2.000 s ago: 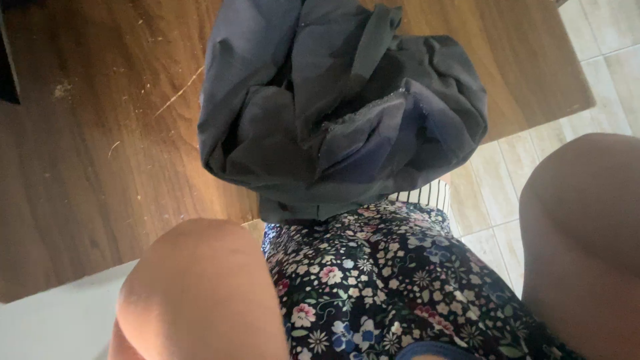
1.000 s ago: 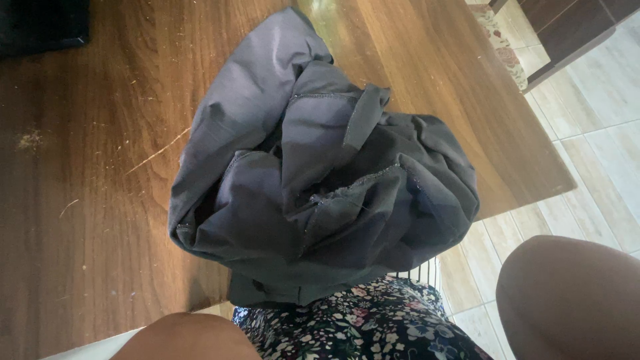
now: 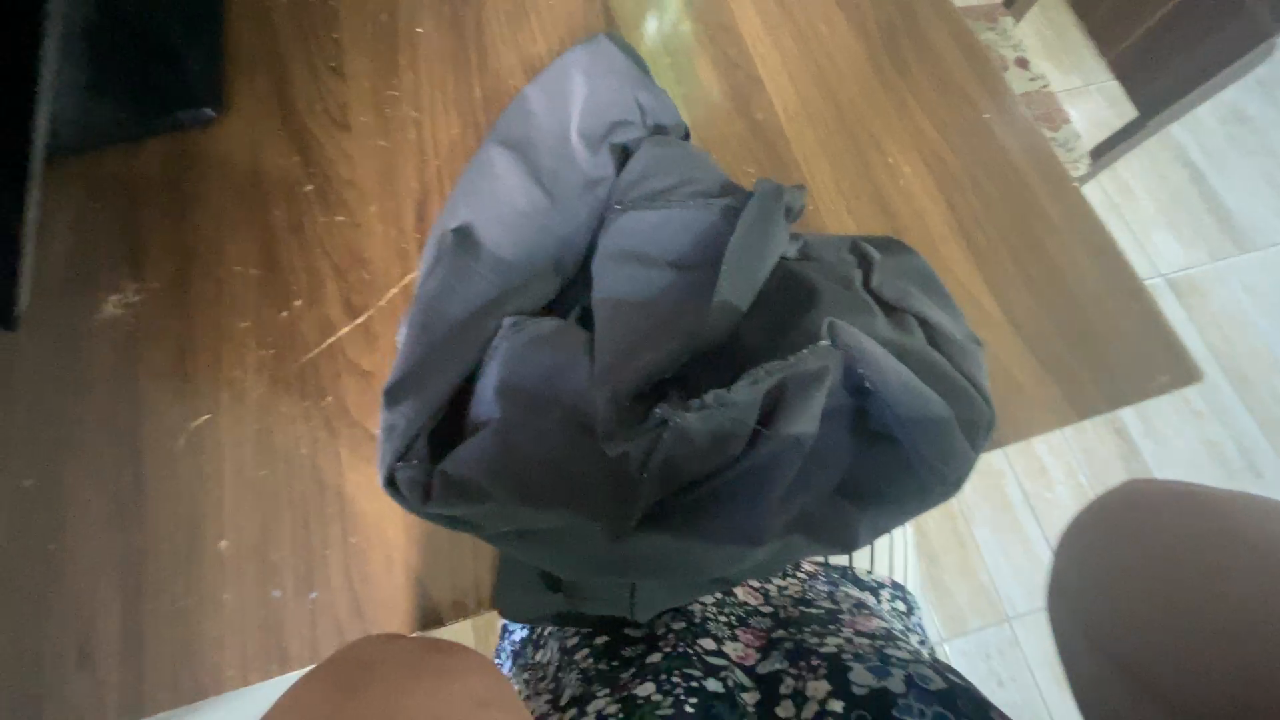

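Note:
A dark grey cloth garment lies bunched on the wooden table, its lower edge hanging at the table's near side over a floral fabric. Folds, seams and a frayed raw edge show on its upper face, along with a short loose strip near its right middle. Neither my left hand nor my right hand is in the picture. Rounded parts of bare limbs show at the bottom left and right, with no fingers visible.
Dark objects stand at the table's upper left. Floor tiles show beyond the table's right edge, with a dark brown piece of furniture at the upper right. Loose threads and lint lie on the tabletop.
The view has shifted so that more of the tabletop and the garment's upper part shows. The garment itself looks much the same.

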